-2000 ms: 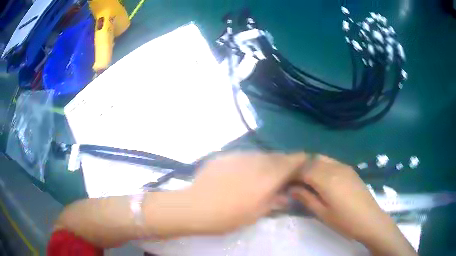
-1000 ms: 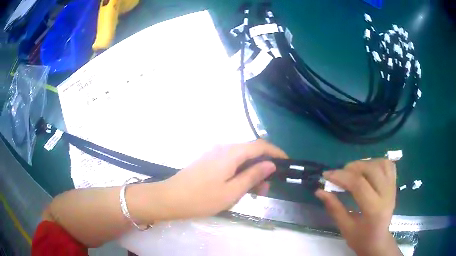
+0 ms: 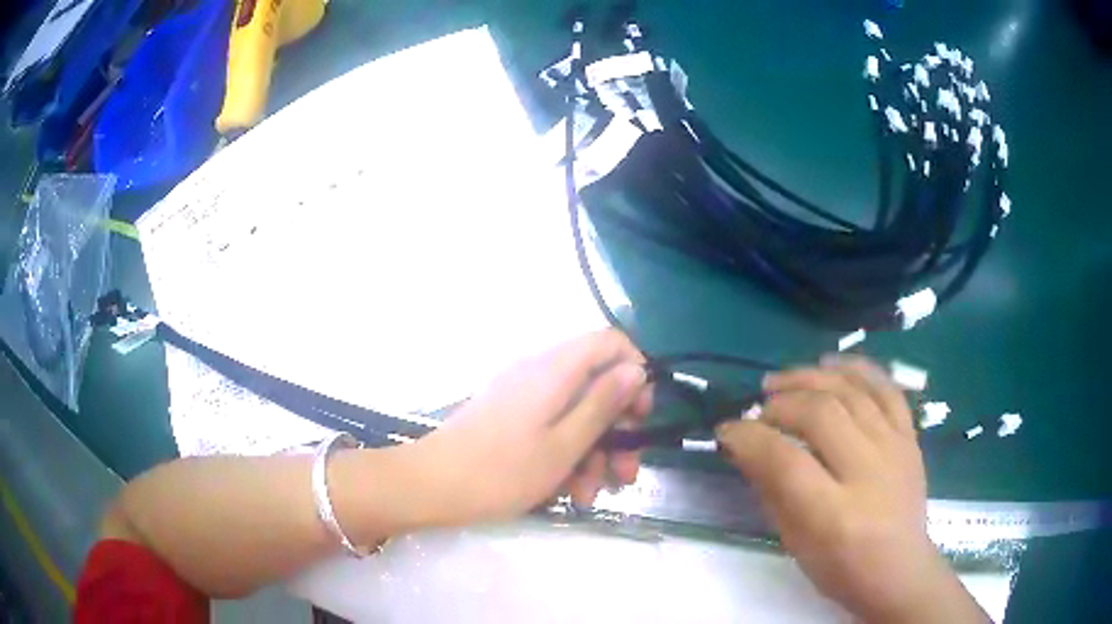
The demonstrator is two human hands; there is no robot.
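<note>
Black cables (image 3: 281, 396) run from the left, over the drawing (image 3: 354, 244), into my left hand (image 3: 537, 421), which is closed around them. My right hand (image 3: 835, 469) grips the same cables a little to the right, its fingers slightly blurred. Between my hands the cables spread apart, with white marker sleeves (image 3: 690, 382) on them. White connector housings (image 3: 915, 307) show above and right of my right hand. A white flag label (image 3: 134, 332) sits at the cables' left end. The steel rule (image 3: 976, 517) lies below and behind my hands.
A harness bundle (image 3: 780, 250) curves at the back right, white tips fanned out. A clear bag (image 3: 64, 274) lies at the left. A yellow tool (image 3: 249, 73) and blue bin (image 3: 165, 116) are at the rear left. A white padded shape (image 3: 585, 579) lies nearest my body.
My right hand has moved slightly left, towards my left hand, since a second ago. The cables between my hands have spread apart, and a white connector now stands higher, near the bundle.
</note>
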